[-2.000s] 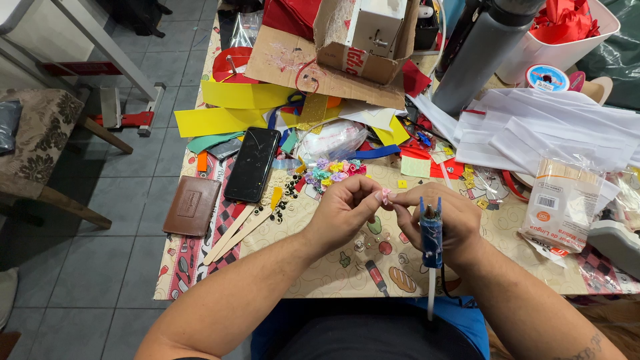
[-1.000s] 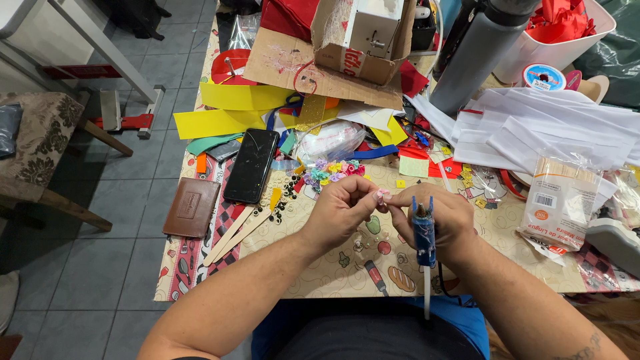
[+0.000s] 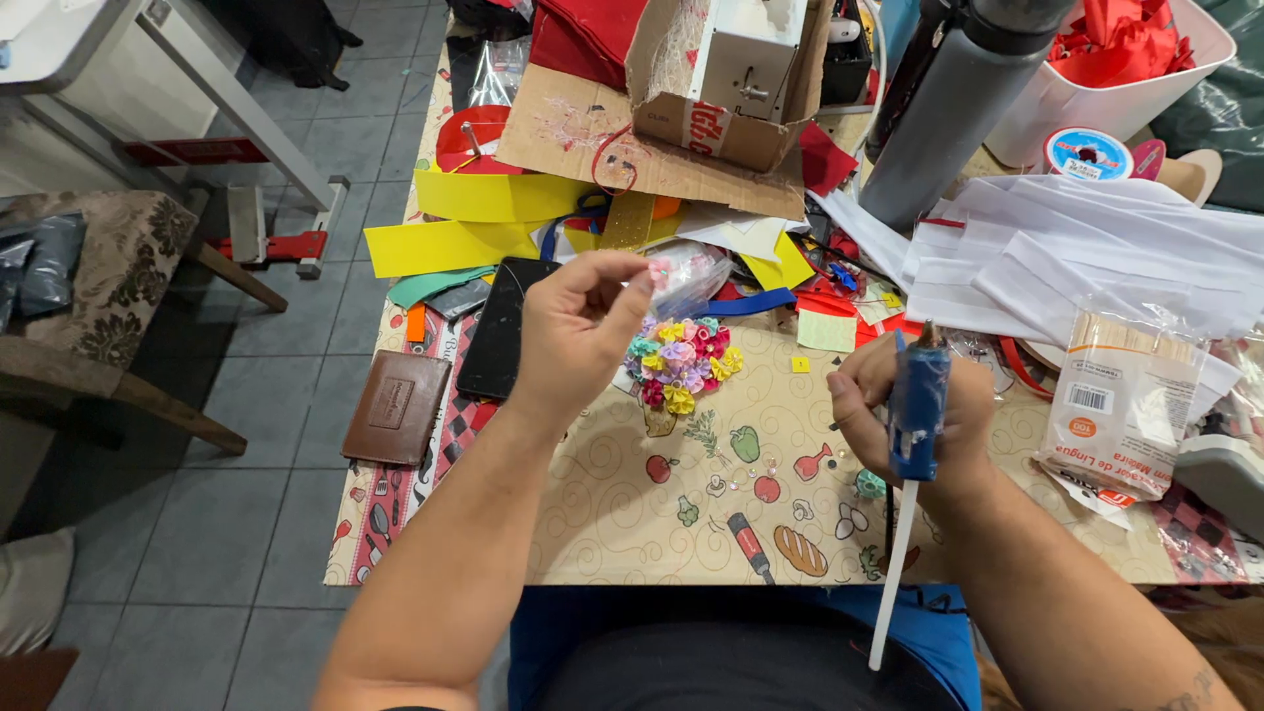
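A small pink fabric flower (image 3: pixel 660 272) is pinched between the thumb and fingertips of my left hand (image 3: pixel 585 326), raised over the far middle of the table. Just below it lies a pile of small ribbon flowers (image 3: pixel 681 360) in yellow, purple, pink and teal. My right hand (image 3: pixel 913 415) grips a blue hot glue gun (image 3: pixel 918 405), its nozzle pointing away from me and a white glue stick (image 3: pixel 894 583) sticking out of its rear. Small clear beads (image 3: pixel 746 474) lie on the printed tablecloth between my hands.
A black phone (image 3: pixel 502 326) and a brown leather wallet (image 3: pixel 398 408) lie at the left. Yellow strips (image 3: pixel 434 247) and an opened cardboard box (image 3: pixel 726 128) are behind. At the right are a grey bottle (image 3: pixel 953 118), white fabric (image 3: pixel 1076 257), a ribbon spool (image 3: pixel 1086 155) and packaged wooden sticks (image 3: pixel 1116 405).
My hands were together over the tablecloth and are now apart. My left hand has moved away from me with the pink flower, while my right still holds the glue gun.
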